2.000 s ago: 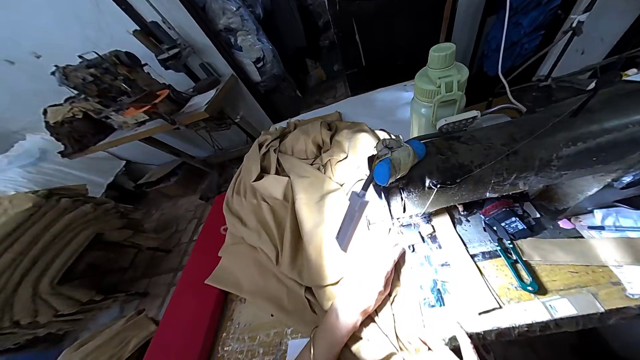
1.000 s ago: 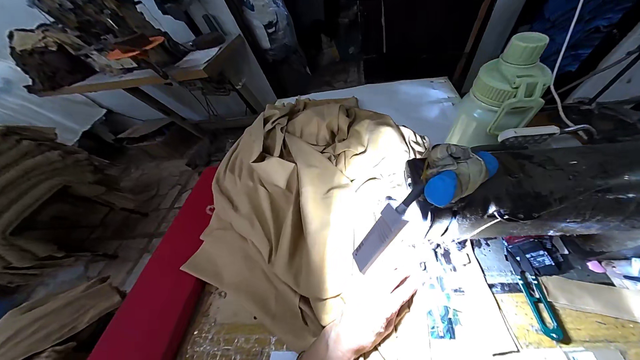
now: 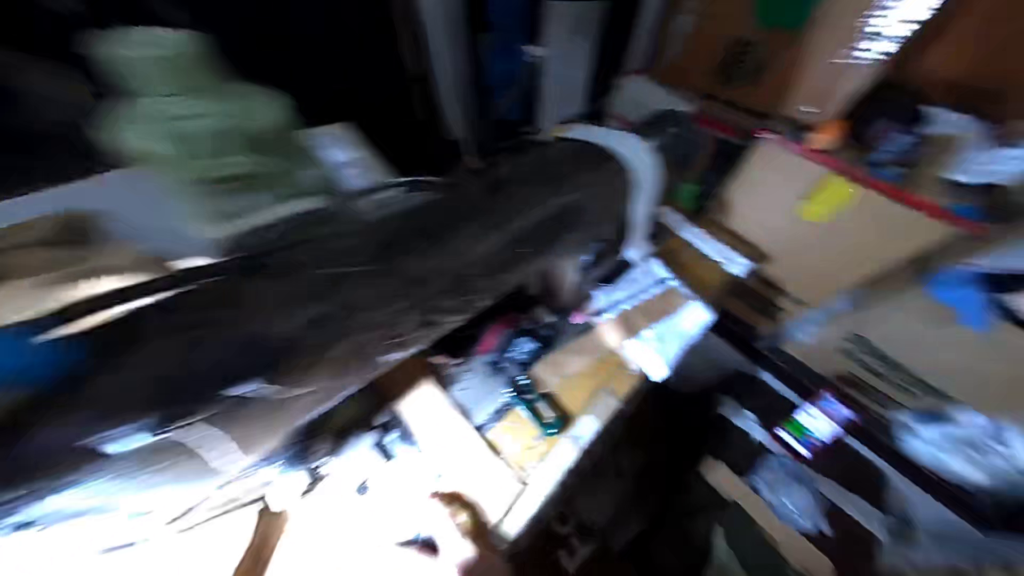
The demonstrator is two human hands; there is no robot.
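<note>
The view is strongly blurred. One hand, apparently my right hand (image 3: pixel 472 536), shows at the bottom centre in very bright light over the worktable; whether it grips anything is unclear. My left hand is not visible. Left of the hand lies a narrow tan strip (image 3: pixel 260 544), perhaps cloth. A long dark machine body (image 3: pixel 320 264), apparently a sewing machine, crosses the left and middle. Tan cloth (image 3: pixel 72 272) shows at the left edge, above a blue piece (image 3: pixel 40 360) on the machine. Green-handled thread snips (image 3: pixel 544 412) lie on the table, up and right of the hand.
Behind the machine stands a pale green flask (image 3: pixel 200 136). Papers (image 3: pixel 664 328) lie at the table's far right end. Beyond the table's edge are cardboard boxes (image 3: pixel 832 224), plastic bags (image 3: pixel 960 448) and a phone-like lit screen (image 3: pixel 814 424).
The view has swung far to the right, bringing in the boxes and lit screen. Most of the tan cloth, the red surface and the flat blade-like tool seen before are out of view.
</note>
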